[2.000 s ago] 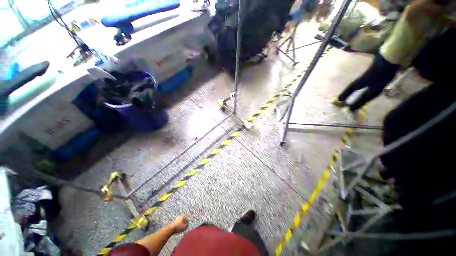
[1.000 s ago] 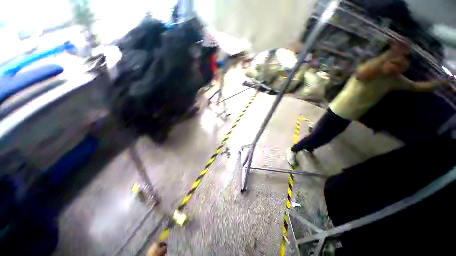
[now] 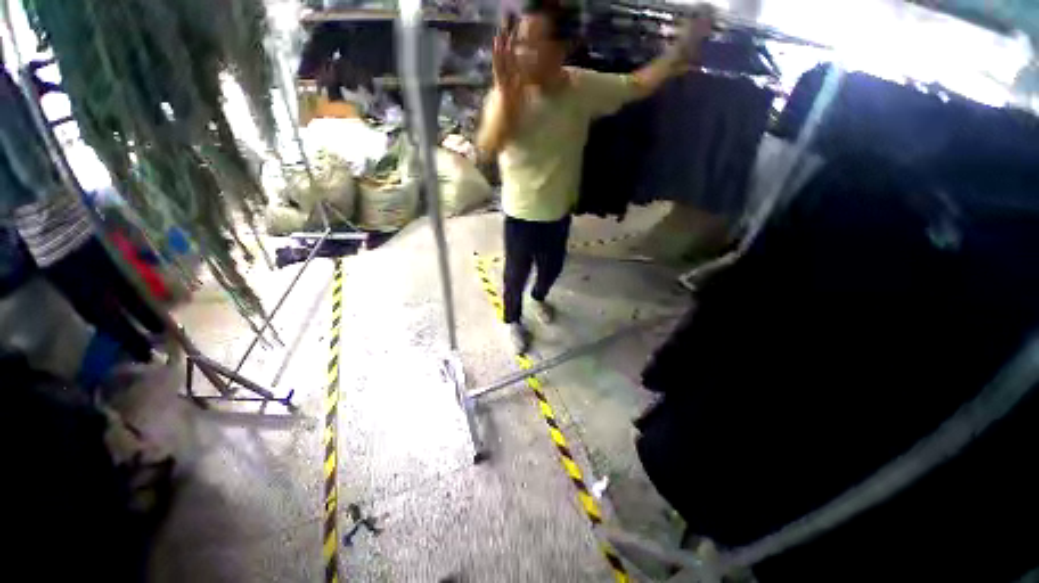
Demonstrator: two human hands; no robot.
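Note:
A silver garment rack (image 3: 439,228) stands just ahead, its upright rising through the middle of the view and its foot on the floor between the taped lines. A large mass of black garments (image 3: 843,319) hangs close on the right, with a pale metal tube crossing its lower part. Neither of my hands is in the picture, so whether one touches the rack is hidden.
A person in a pale yellow top (image 3: 541,159) stands ahead beside hanging dark garments. Grey-green cords (image 3: 160,125) hang at upper left. Bulging sacks (image 3: 387,199) lie at the back. Yellow-black floor tape (image 3: 333,421) runs forward. A dark heap (image 3: 68,490) is at lower left.
The view has swung right and up. The rack upright and the person have shifted left in view, the cords have come into view, and my left hand has gone out of the picture.

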